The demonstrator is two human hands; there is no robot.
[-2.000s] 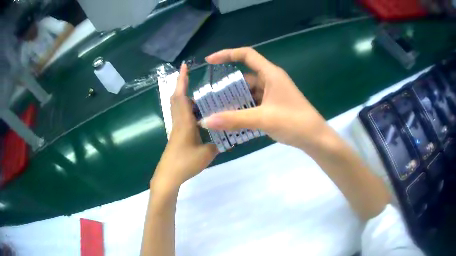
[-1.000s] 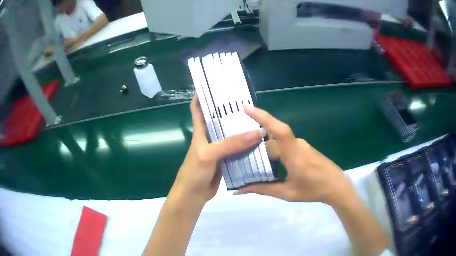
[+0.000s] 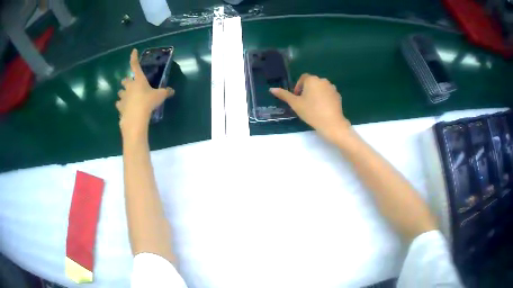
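Note:
Phone middle frames (image 3: 159,66), dark-faced with silver edges, lie on the green belt left of the white strip. My left hand (image 3: 138,98) spans them, index finger along the left edge and thumb at the right edge; its palm hides their lower part. A second stack of phone middle frames (image 3: 267,70) lies just right of the strip. My right hand (image 3: 320,107) is at its right side, thumb tip over the dark face and fingers bent beside it, not closed around the stack.
The white strip (image 3: 232,79) crosses the belt. Another fanned stack of frames (image 3: 428,67) lies on the belt at right. A black blister tray (image 3: 445,169) stands at lower right. A red strip (image 3: 84,219) lies on the white cover. A bottle (image 3: 154,10) and red trays (image 3: 478,25) are beyond.
The fanned stack held up in both hands is no longer held up. Frames now lie on the belt either side of the white strip, with my hands apart. The view has tilted down.

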